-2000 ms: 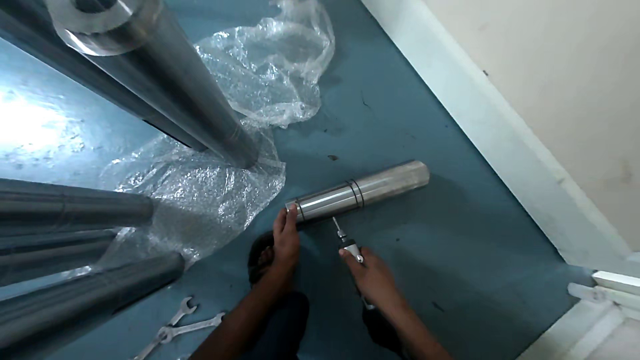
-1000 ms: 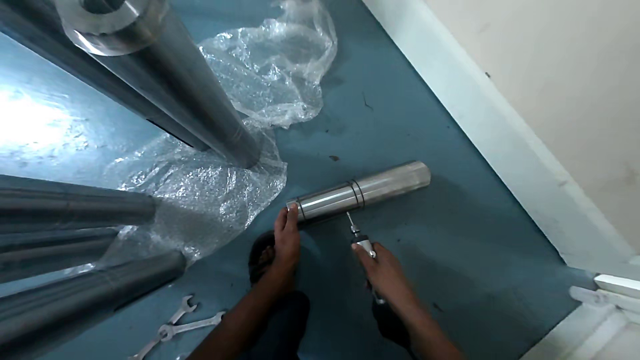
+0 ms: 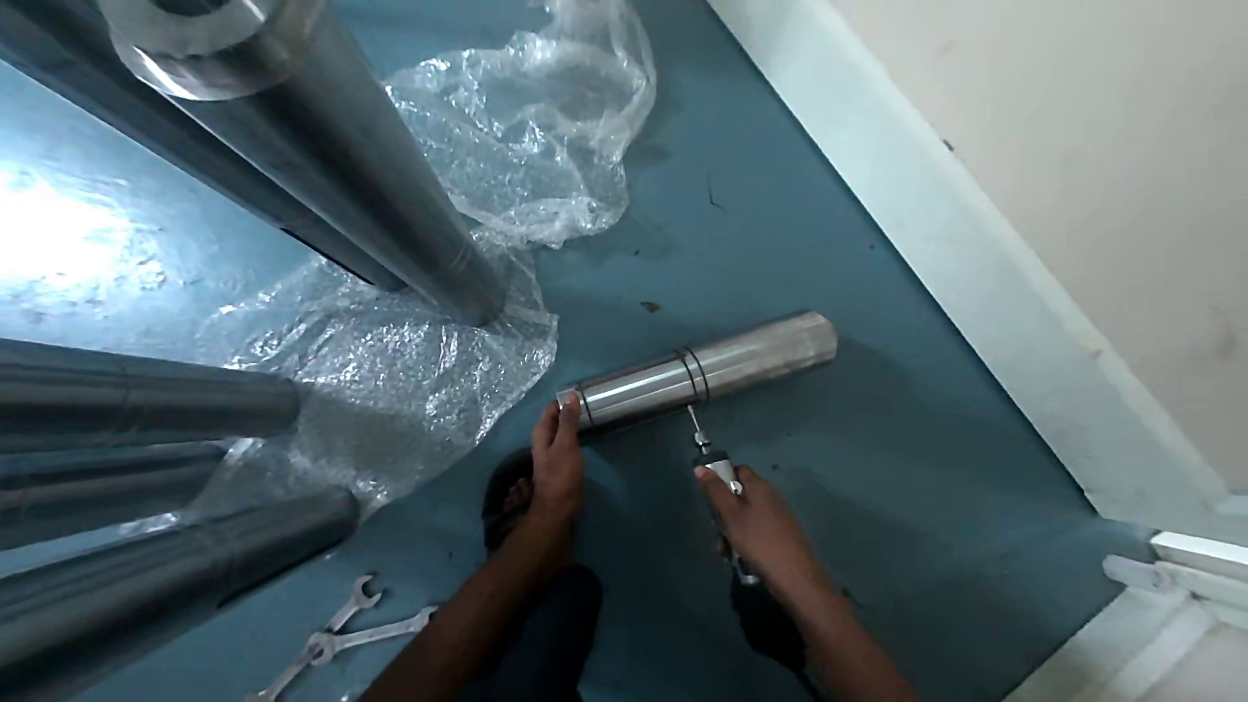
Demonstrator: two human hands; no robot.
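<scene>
A shiny metal cylinder [image 3: 760, 359] with dark grooves around its middle lies aslant on the blue-grey floor. My left hand [image 3: 559, 458] rests against its left end, fingers over the edge. In my right hand [image 3: 760, 517] is a slim handheld rotary tool [image 3: 719, 468] with a thin bit; the bit's tip is at the near side of the cylinder, by the grooves. Whether the tip touches the metal, I cannot tell.
Several tall metal cylinders [image 3: 361, 166] stand at the left, some on crumpled bubble wrap [image 3: 409, 361]. Metal open-end wrenches [image 3: 327, 645] lie crossed on the floor at the lower left. A pale skirting board [image 3: 916, 214] and wall run along the right. My sandalled foot [image 3: 507, 497] is beside my left hand.
Since two seconds ago, my right hand has moved slightly right with the rotary tool, whose tip is now nearer the cylinder's grooves. My left hand has stayed at the cylinder's left end.
</scene>
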